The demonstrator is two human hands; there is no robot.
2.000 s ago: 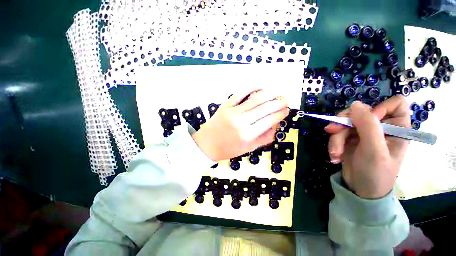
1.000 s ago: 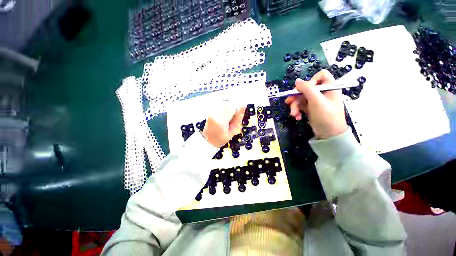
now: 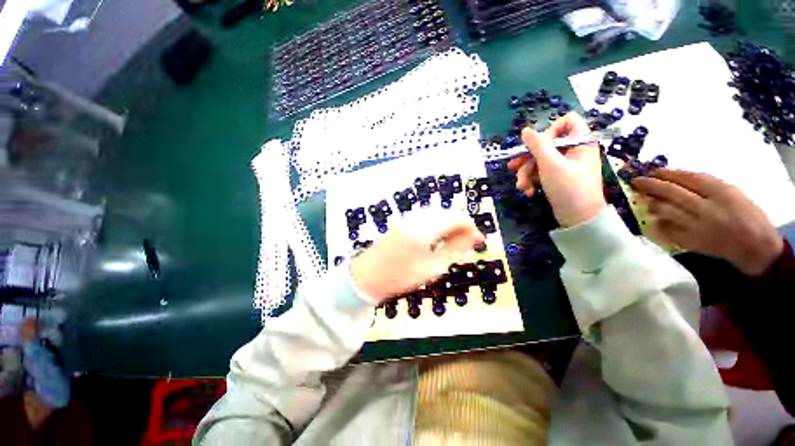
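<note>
My right hand point(image 3: 565, 170) holds the silver tweezers point(image 3: 580, 139) like a pen, their tip pointing left at the sheet's upper right corner. My left hand point(image 3: 418, 257), slightly blurred, lies over the middle of the pale work sheet point(image 3: 392, 328); whether it grips a part cannot be told. Black housings point(image 3: 426, 190) stand in a row above it, and another row point(image 3: 438, 300) lies below, partly hidden by the hand. Small ring pieces lie in a column at the sheet's right side. Loose round black parts point(image 3: 532, 103) are heaped right of the sheet.
White punched strips point(image 3: 383, 113) lie beyond the sheet, others point(image 3: 277, 235) at left. A parts tray point(image 3: 349, 57) stands behind. Another person's hand point(image 3: 710, 218) reaches over the second sheet point(image 3: 689, 104) at right. Spare tweezers point(image 3: 152, 259) lie at left; a plastic bag point(image 3: 641, 16) is far right.
The view has shifted, showing more of the left. My left hand has moved down the sheet, uncovering the upper row. Another person's hand has come in at right. The tweezers remain in my right hand.
</note>
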